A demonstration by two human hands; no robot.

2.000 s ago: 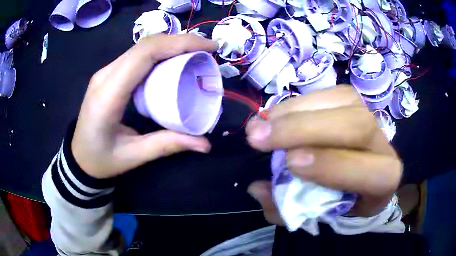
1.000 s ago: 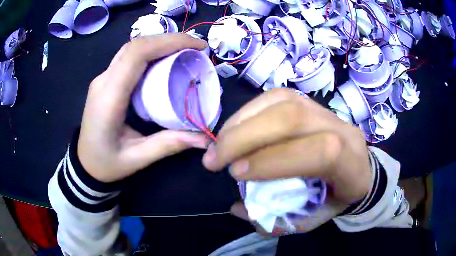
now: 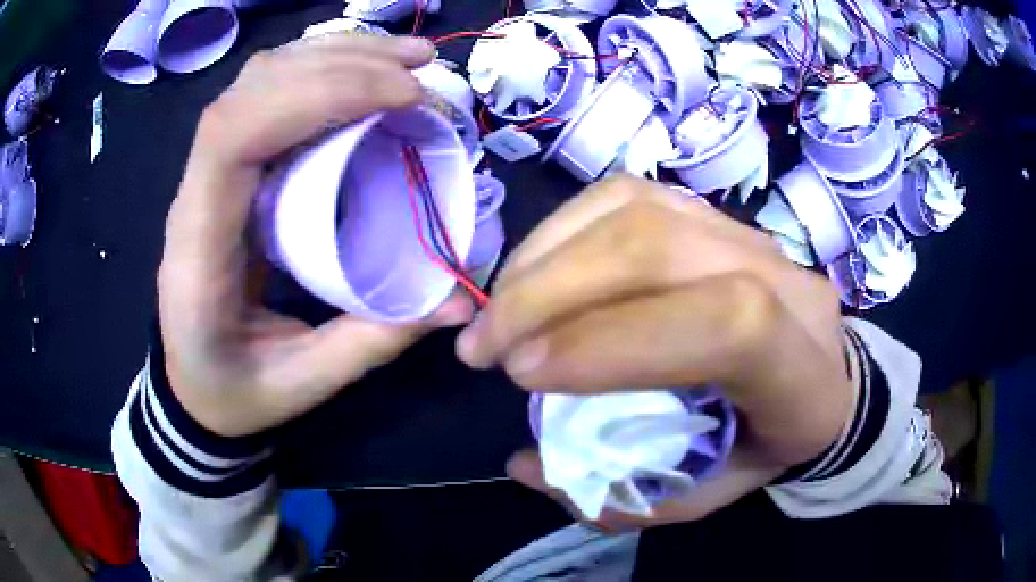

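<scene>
My left hand (image 3: 233, 239) holds a lilac housing (image 3: 312, 227) from outside, its open mouth facing right. Red and dark lead wires (image 3: 429, 222) run inside the housing and out over its lower rim to the fingertips of my right hand (image 3: 670, 296). My right hand pinches the wires between thumb and finger and also holds a motor-and-impeller assembly (image 3: 619, 443) in its palm, white blades facing the camera. The wire ends inside the housing are hidden.
Many motor-and-impeller assemblies with red wires (image 3: 841, 125) lie heaped at the back and right of the black bench (image 3: 80, 341). Plain housings (image 3: 195, 32) lie at the back left. Something red (image 3: 91, 512) is below the bench at left.
The wires, earlier stretched out to the right of the housing, now lie down inside it and over its rim. Both hands have come closer together, and the left hand has shifted slightly left.
</scene>
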